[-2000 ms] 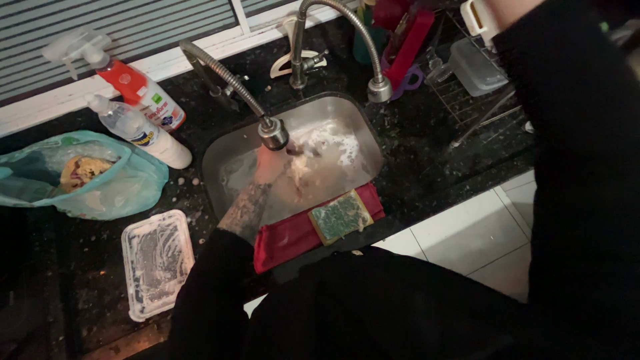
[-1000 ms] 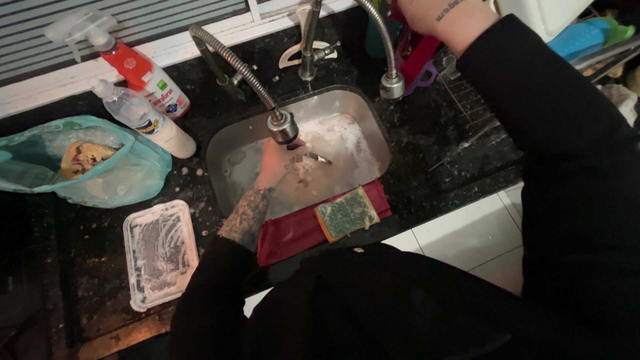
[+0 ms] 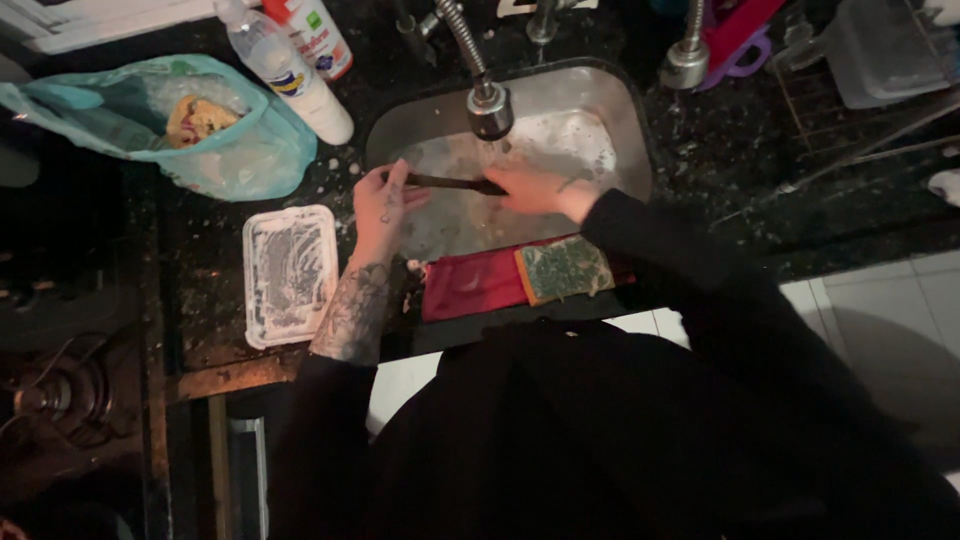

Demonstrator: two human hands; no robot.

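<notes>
My left hand (image 3: 386, 202) holds one end of a dark, slim utensil (image 3: 448, 182) over the left part of the steel sink (image 3: 634, 112). Around its other end, my right hand (image 3: 532, 189) is closed, under the spring-neck faucet's head (image 3: 490, 112). What kind of utensil it is cannot be told. Cloudy water with foam (image 3: 574, 139) lies in the basin. A red cloth (image 3: 472, 285) is spread along the sink's near edge, and a green and yellow scouring sponge (image 3: 566, 270) rests on it.
Left of the sink are a soapy plastic lid or tray (image 3: 291, 277), a teal plastic bag (image 3: 277, 146) with a sponge-like piece inside, a clear bottle (image 3: 300, 94) and a red spray bottle (image 3: 326, 37). A second faucet head (image 3: 685, 64) and a wire rack (image 3: 832, 154) with a clear container (image 3: 885, 60) stand right.
My right hand has come down from the rack side at upper right into the sink and onto the utensil. My left hand has moved left from below the faucet. The view has shifted closer.
</notes>
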